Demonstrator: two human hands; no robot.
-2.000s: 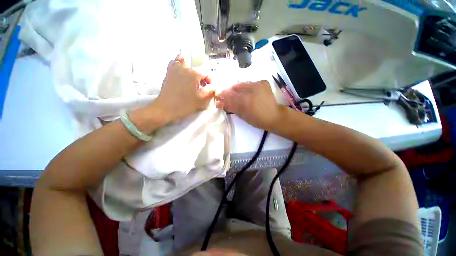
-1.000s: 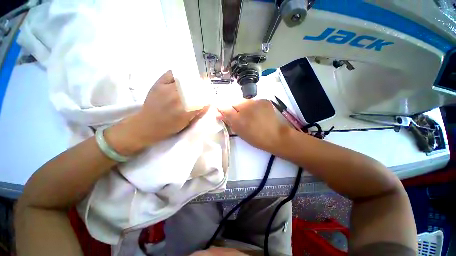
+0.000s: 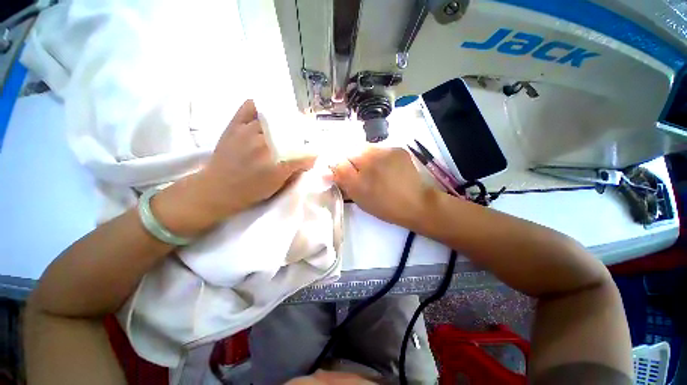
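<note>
A large cream garment body (image 3: 233, 241) lies bunched on the table and hangs over its front edge. My left hand (image 3: 245, 162) grips its cloth just left of and in front of the needle area, with a pale bangle at the wrist. My right hand (image 3: 380, 180) pinches the edge of the same cloth, its fingertips close to my left fingertips. The cloth between them is washed out by lamp glare. The presser foot and needle area (image 3: 331, 114) is just beyond the fingertips; whether the cloth touches it cannot be told.
The white JACK machine head (image 3: 557, 90) fills the upper right. A smartphone (image 3: 465, 129) and pinkish snips (image 3: 437, 169) on a black cord (image 3: 405, 263) lie right of the needle. Large scissors (image 3: 580, 175) lie farther right. A red basket (image 3: 482, 353) and white basket (image 3: 649, 365) are below.
Since two seconds ago, the view has shifted, so the machine and table appear lower. My left hand has turned slightly, its fingertips still close to the right ones. In the last second little has changed.
</note>
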